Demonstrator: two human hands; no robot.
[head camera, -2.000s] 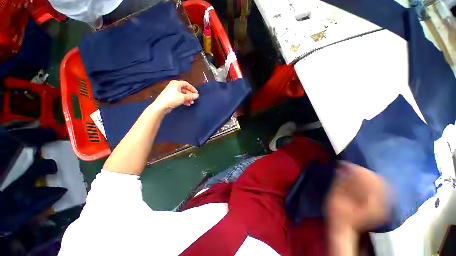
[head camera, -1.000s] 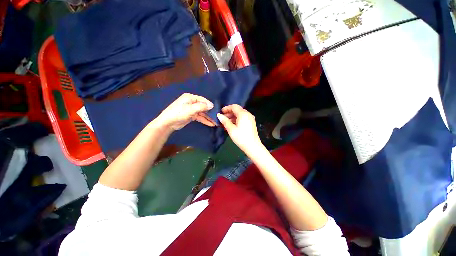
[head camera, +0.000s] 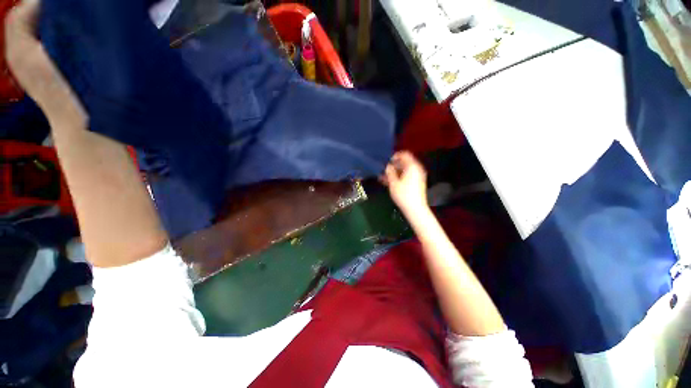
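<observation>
A navy cut panel is raised over the basket and stretches between my hands. My left hand is at the upper left edge of the picture and holds the panel's far end; the cloth hides part of its fingers. My right hand pinches the panel's near right corner. The bundle of cut pieces lies behind and under the raised panel, mostly hidden, and I cannot tell its edges from the panel's.
The orange-red basket carries a brown board. At right is the white sewing table with more navy cloth hanging over its edge. A dark red apron covers my lap. The floor is green.
My left hand has moved far up and left, lifting the panel off the board. My right hand has moved slightly right with its corner. The raised cloth now covers much of the stack and basket.
</observation>
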